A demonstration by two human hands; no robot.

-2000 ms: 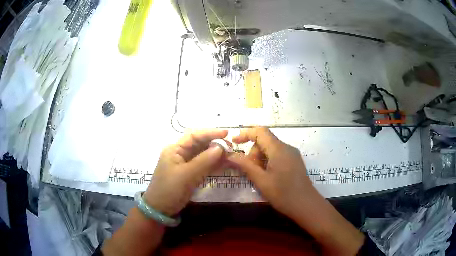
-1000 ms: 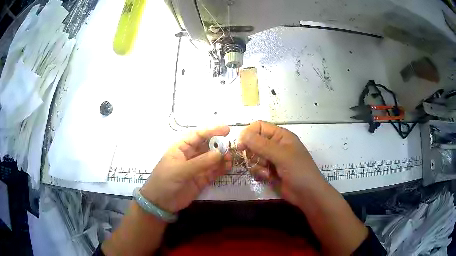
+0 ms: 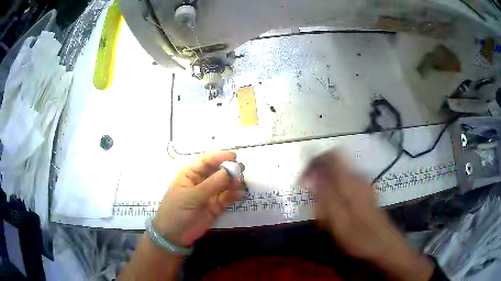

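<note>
My left hand (image 3: 200, 200) pinches a small white round piece (image 3: 232, 168) between thumb and fingers, above the table's front edge. A short dark bit shows just below it by the fingertips. My right hand (image 3: 349, 206) is strongly blurred, to the right of my left hand and apart from it. A black cord (image 3: 396, 148) runs from the right side down to my right hand. The orange-gripped thread snips no longer show on the machine bed; a blurred dark and pale shape is at my right fingertips.
The sewing machine's needle area (image 3: 213, 79) is ahead, with a tan strip (image 3: 248, 106) beside it. A yellow-green tool (image 3: 107, 49) lies left. White fabric (image 3: 33, 115) is piled at far left. A parts tray (image 3: 478, 167) is at right. A ruler scale (image 3: 137, 209) runs along the front edge.
My right hand has left the threads by the white piece and moved right. The snips have left their place at right and their cord has shifted. The view has shifted.
</note>
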